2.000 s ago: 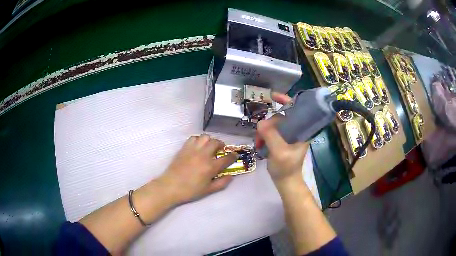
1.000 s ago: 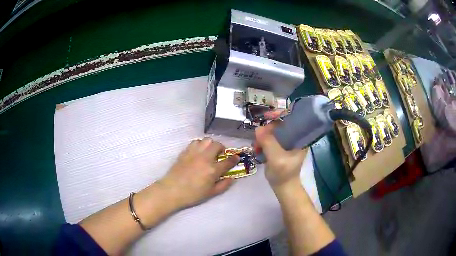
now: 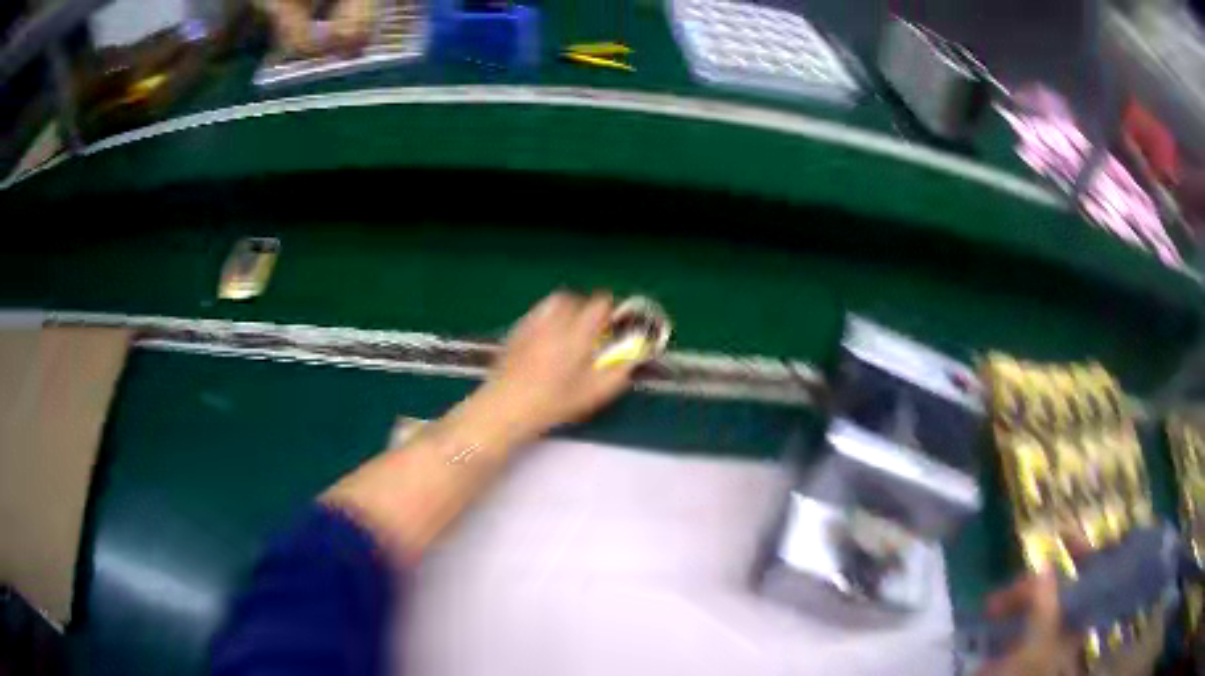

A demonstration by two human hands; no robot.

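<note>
My left hand (image 3: 562, 359) holds a product half-shell (image 3: 636, 334) with a pale rim and yellow and dark parts, over the worn pale rail at the conveyor's near edge. My right hand (image 3: 1035, 630), blurred at the lower right, is around the grey electric screwdriver (image 3: 1117, 581). The silver-and-black screw feeder (image 3: 879, 482) stands at the right of the white work mat (image 3: 595, 568). Whether the shell touches the belt cannot be told.
A single unit (image 3: 249, 268) lies on the green conveyor belt (image 3: 397, 264). Units on a cardboard tray (image 3: 1064, 449) stand right of the feeder. A cardboard sheet (image 3: 53, 449) is at left. Opposite are a blue bin (image 3: 486, 33), yellow-handled pliers (image 3: 599, 54), a gridded white tray (image 3: 764, 50) and a person's hands (image 3: 321, 24).
The view has swung left and up. My left hand has moved forward from the mat to the rail with the shell. My right hand and the screwdriver have moved away from the shell to the right.
</note>
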